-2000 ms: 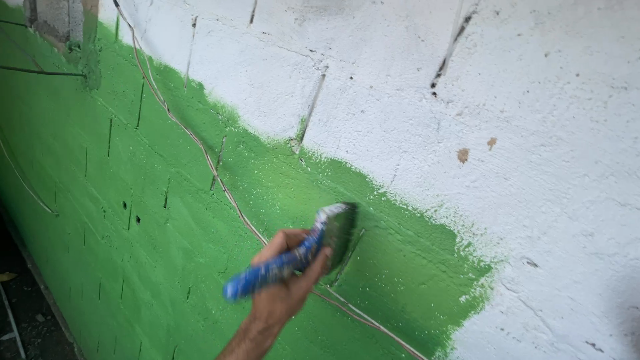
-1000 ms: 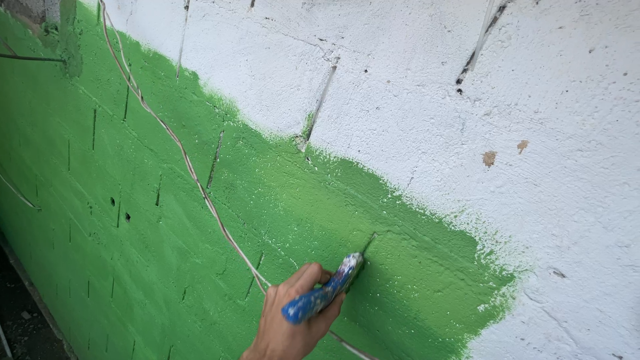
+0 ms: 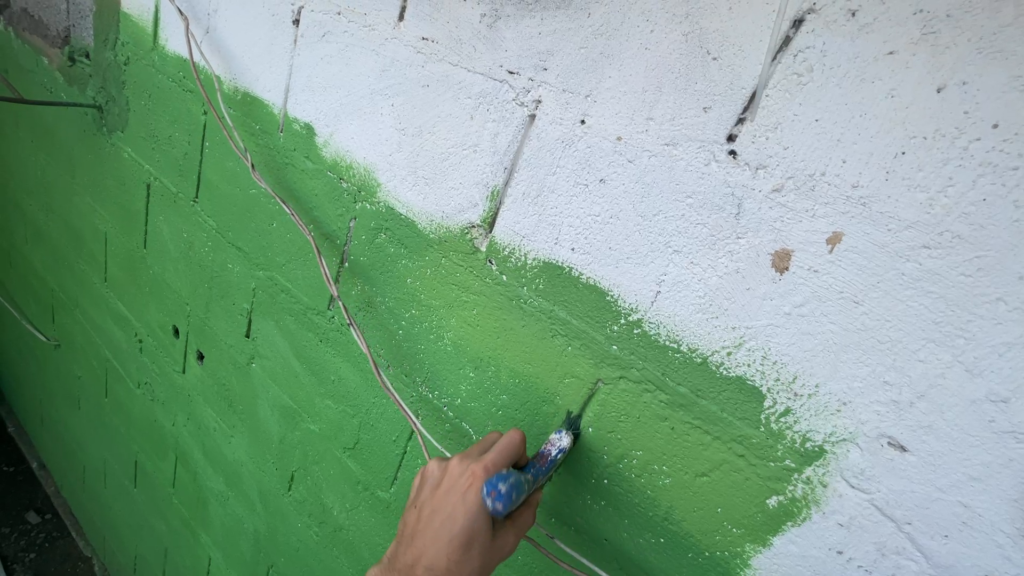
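Observation:
My left hand [image 3: 468, 508] is at the bottom centre, closed around the blue, paint-spattered handle of a paintbrush [image 3: 524, 476]. The brush's dark bristles touch the green-painted part of a rough block wall [image 3: 656, 448], at the lower end of a narrow vertical joint [image 3: 590, 396]. Above and to the right, the wall is white [image 3: 656, 192], and the green ends there in a ragged, speckled edge. Small white specks show through the green around the brush. My right hand is not in view.
A thin twisted cable [image 3: 320, 260] hangs down across the wall and passes behind my left hand. A dark rod or cable [image 3: 48, 102] meets the wall at upper left, near bare grey masonry [image 3: 60, 20]. Dark ground with debris [image 3: 32, 516] lies at lower left.
Two seconds ago the brush was higher on the wall, its bristles seen broadside; my left hand has moved down with it. The brush is now against the joint, handle towards the camera.

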